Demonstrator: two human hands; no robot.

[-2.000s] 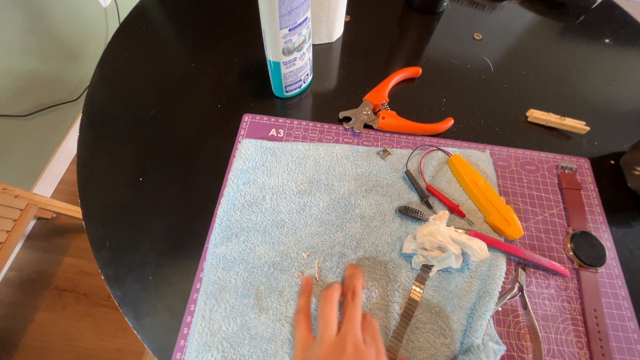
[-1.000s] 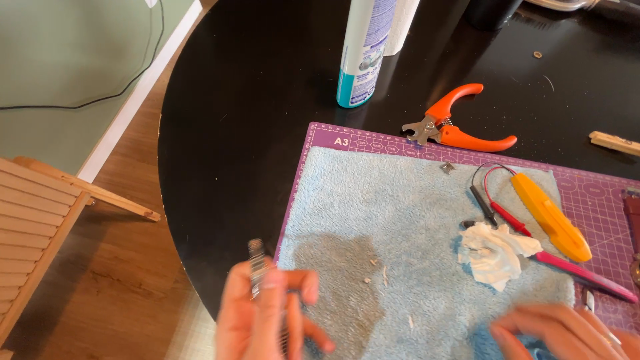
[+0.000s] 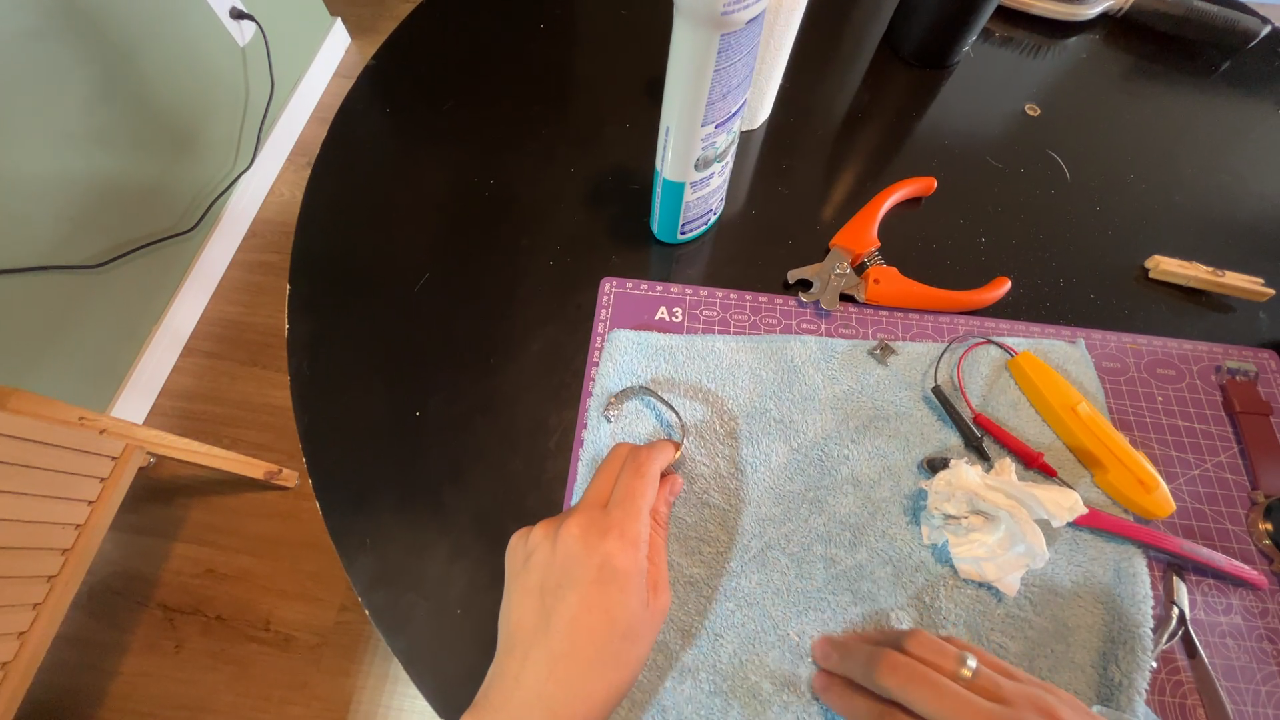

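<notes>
My left hand pinches a thin metal watch band at the left of the light-blue towel; the band curves up beyond the fingertips, and its lower part is hidden by the hand. At the bottom, my right hand, with a ring on one finger, lies palm down on the towel and shows no object; its underside is hidden. Right of centre, a crumpled white tissue lies over a pink-handled brush. A yellow tester with red and black probes rests above it. A small metal piece sits near the towel's top edge.
Under the towel is a purple cutting mat on a round black table. Orange-handled clippers, a spray bottle and a wooden clothespin stand or lie beyond it. Metal pliers and a watch with a red-brown strap are at right.
The left hand, a second ago at the towel's lower left with the band raised, has moved up and right onto the towel. The right hand has moved left. The view has shifted left since the first frame.
</notes>
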